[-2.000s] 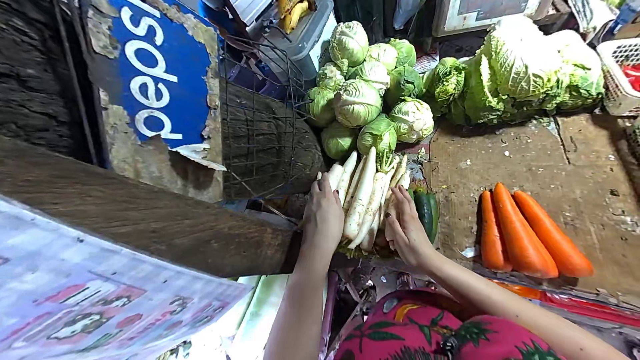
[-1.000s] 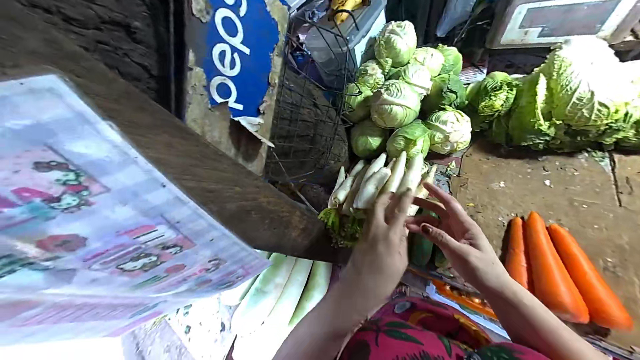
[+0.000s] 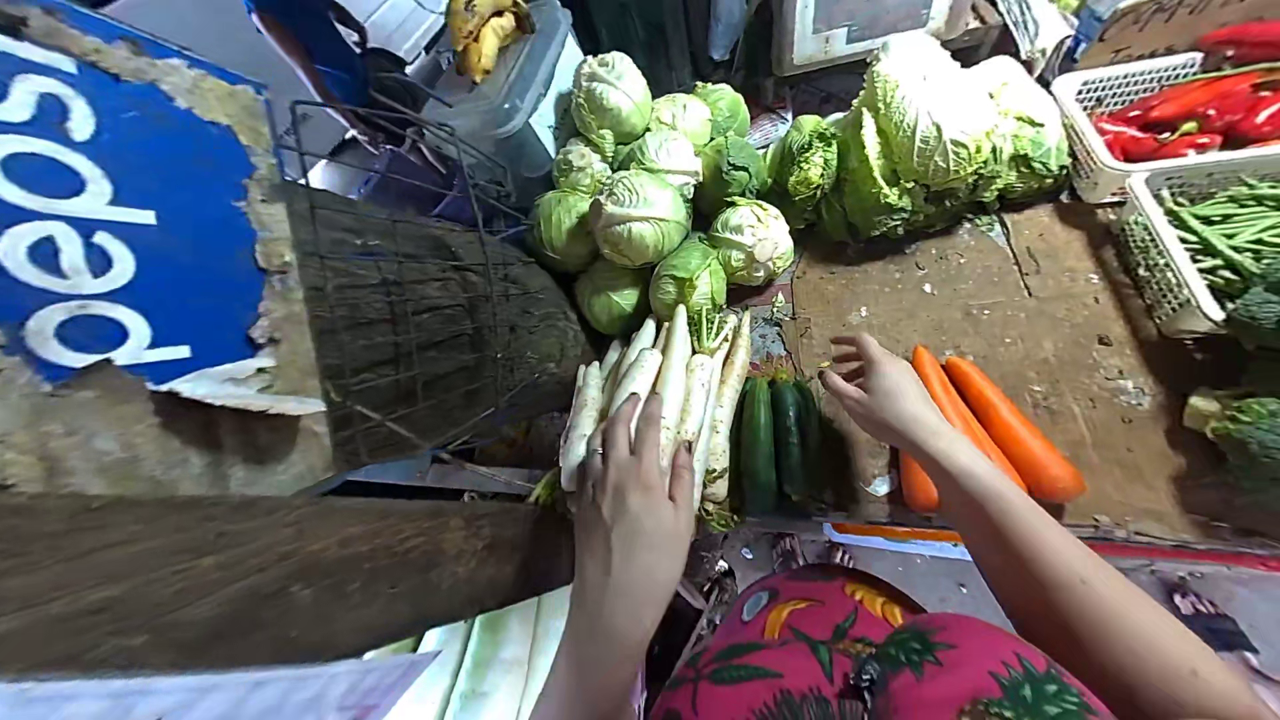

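My left hand (image 3: 635, 500) rests palm down on the near ends of a pile of white radishes (image 3: 675, 375), its fingers spread a little. My right hand (image 3: 880, 390) is raised above the board with its fingers loosely bent and nothing in them. Between the hands lie dark green cucumbers or zucchini (image 3: 758, 445), beside the radishes. Several large carrots (image 3: 1015, 430) lie to the right, partly behind my right forearm. Round green cabbages (image 3: 640, 218) are heaped just beyond the radishes.
Napa cabbages (image 3: 925, 130) stand at the back. White plastic baskets hold red peppers (image 3: 1190, 115) and green beans (image 3: 1215, 230) at the right, near broccoli (image 3: 1250, 430). A wire rack (image 3: 400, 290), a blue sign (image 3: 130, 200) and a wooden beam (image 3: 280, 580) are on the left.
Both hands were close together at the radishes a second ago. My right hand has since moved away to the right, past the green vegetables, while my left hand lies on the radishes.
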